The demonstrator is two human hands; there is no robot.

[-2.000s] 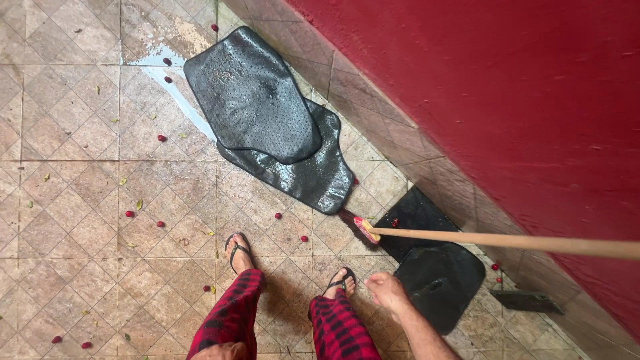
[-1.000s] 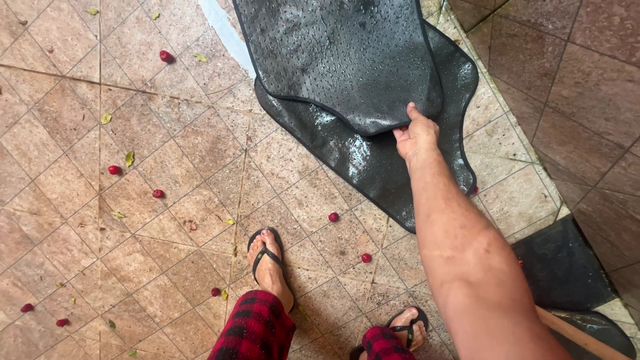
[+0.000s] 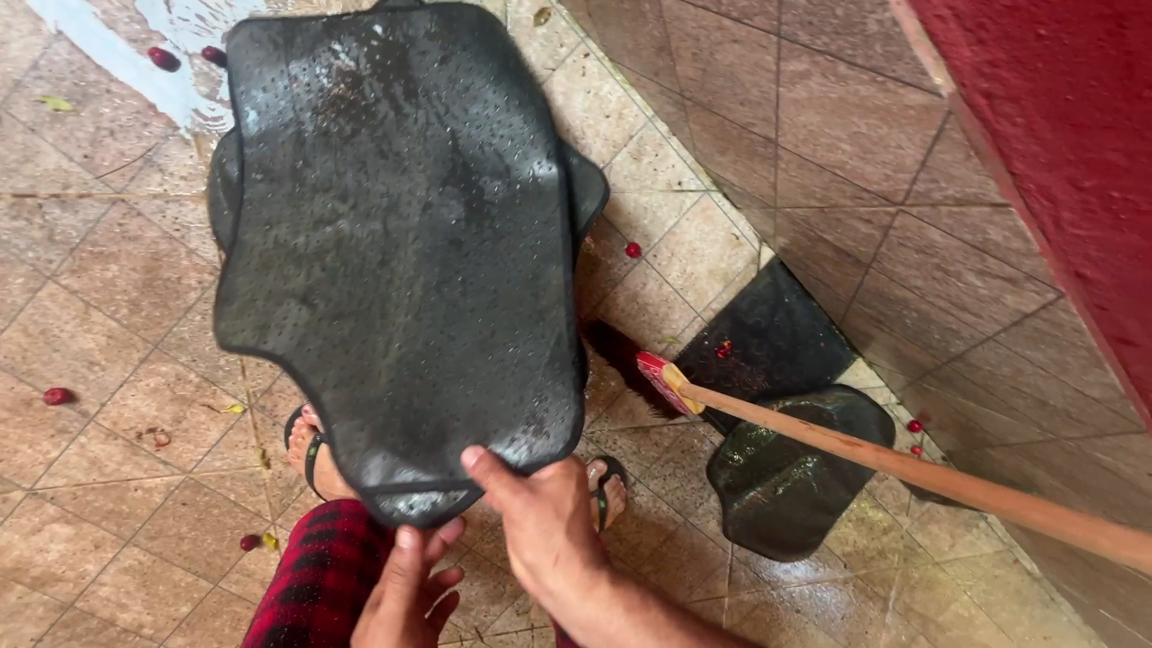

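A wet black rubber car floor mat (image 3: 405,252) is lifted off the tiles, hanging in front of my feet. My right hand (image 3: 544,513) grips its lower right edge, thumb on top. At the bottom edge, my left hand (image 3: 414,580) pinches the mat's corner between thumb and fingers. Behind this mat, a second dark mat (image 3: 587,193) shows only at the sides; how the two touch is hidden. To the right, the broom (image 3: 666,382) has its dark bristles beside the mat and its wooden handle running off to the right.
Two smaller black mats, one square (image 3: 774,333) and one rounded (image 3: 805,477), lie near the tiled wall base (image 3: 864,207). Red fruits (image 3: 58,396) and leaves are scattered on the tiled floor. A whitish puddle (image 3: 117,63) lies at the upper left.
The top mat, lying on the floor two seconds ago and held by my right hand one second ago, is now raised and nearer me. My left hand has come onto its lower edge.
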